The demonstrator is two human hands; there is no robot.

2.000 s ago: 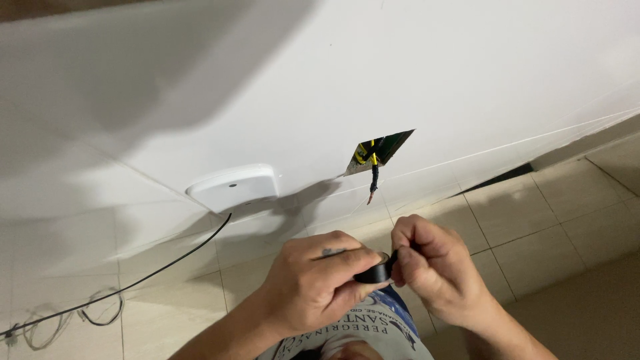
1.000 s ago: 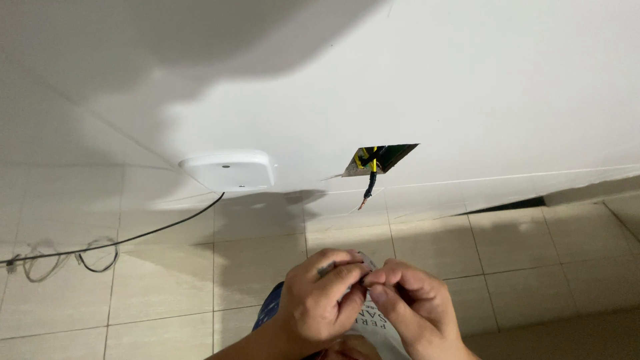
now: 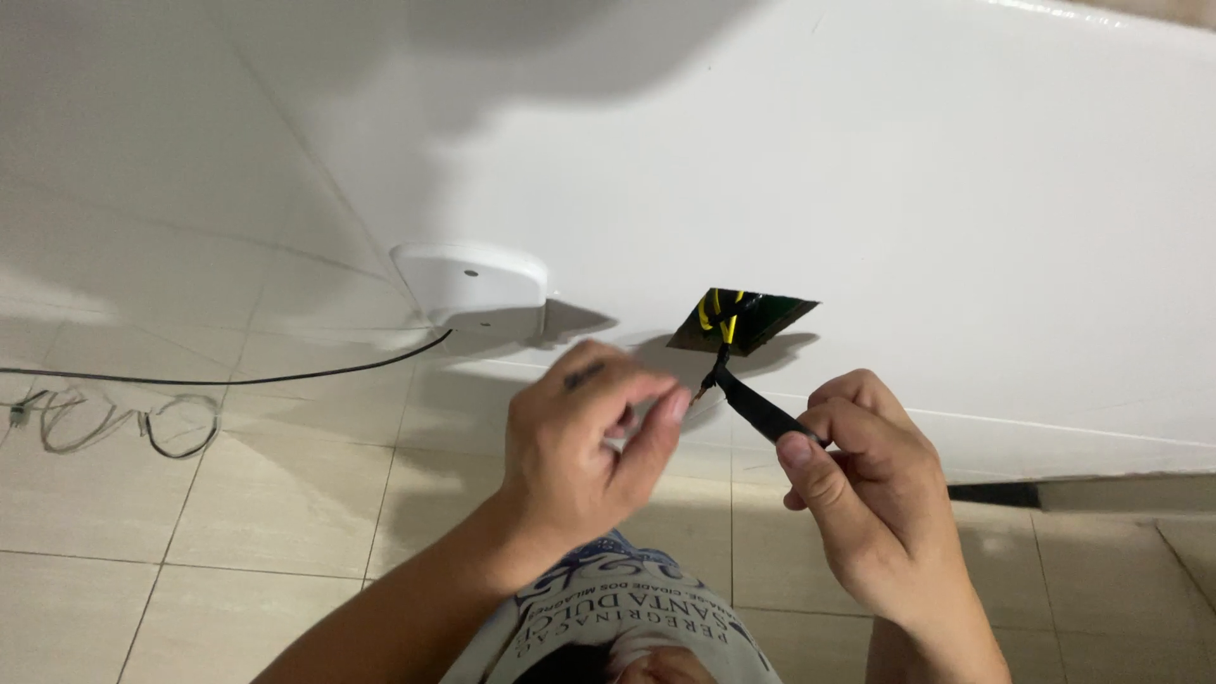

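Out of a dark square opening [image 3: 774, 318] in the white wall hangs a bundle of yellow and black wires [image 3: 730, 331], its upper part wrapped in black, with bare copper at the tip. A strip of black electrical tape [image 3: 765, 408] runs from the bundle down to my right hand [image 3: 860, 475], which grips its other end between thumb and fingers. My left hand [image 3: 598, 437] is just left of the copper tip, thumb and index finger pinched together and slightly blurred; whether something small is between them I cannot tell.
A white plastic cover plate [image 3: 475, 285] is on the wall to the left, with a black cable [image 3: 285, 378] running from it to the left edge. Thin looped wires [image 3: 180, 427] show below that cable. Beneath are beige floor tiles [image 3: 256, 608].
Both hands have moved up to the wire bundle. The black tape now stretches between the bundle and my right hand; two seconds ago a black tape roll showed between the hands, away from the wall.
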